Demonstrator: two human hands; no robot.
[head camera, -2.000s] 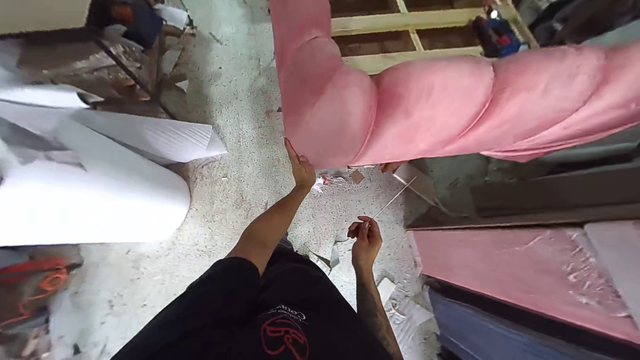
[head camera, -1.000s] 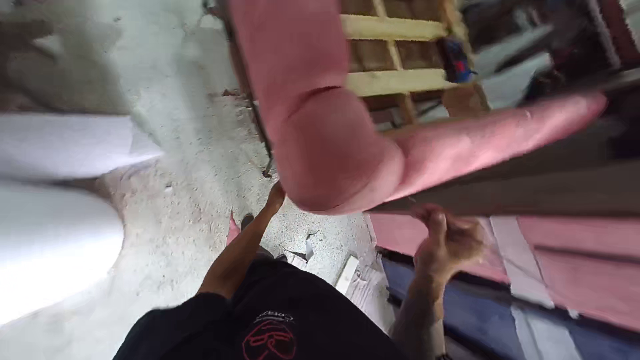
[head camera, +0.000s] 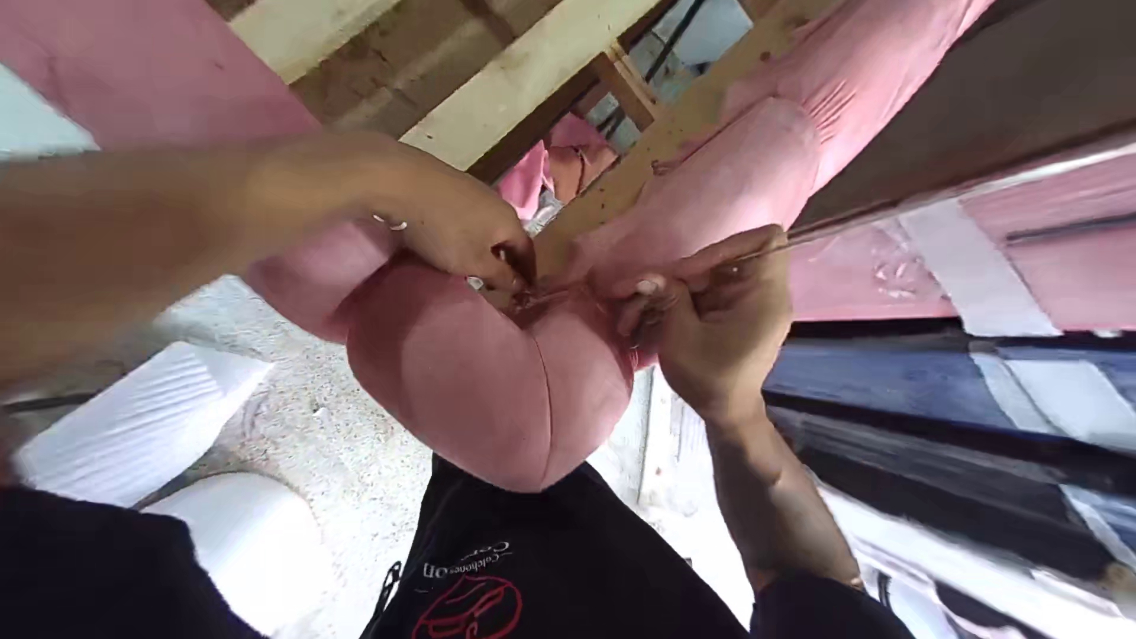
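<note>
A pink upholstered padded corner (head camera: 479, 382) bulges toward my torso, with seams and folds dividing its rolls. My left hand (head camera: 479, 240) reaches over it from the left, fingers curled down at the fold on the inner side, beside the bare wooden frame (head camera: 657, 142). My right hand (head camera: 719, 311) is at the fold's right side, its fingers and thumb pinching the pink fabric edge. What lies under my left fingertips is partly hidden. A further pink padded roll (head camera: 728, 186) runs up to the right along the frame.
Pale wooden slats (head camera: 524, 80) cross the frame above. At right lie stacked pink and blue wrapped pieces (head camera: 870, 382). A white roll (head camera: 248, 541) and a white ribbed sheet (head camera: 142, 426) are on the floor at lower left. Pink cloth scraps (head camera: 559, 169) show through the frame.
My left hand has come up from beneath the corner to its inner fold, and my right hand has moved onto the fabric there. The view is now much closer to the corner.
</note>
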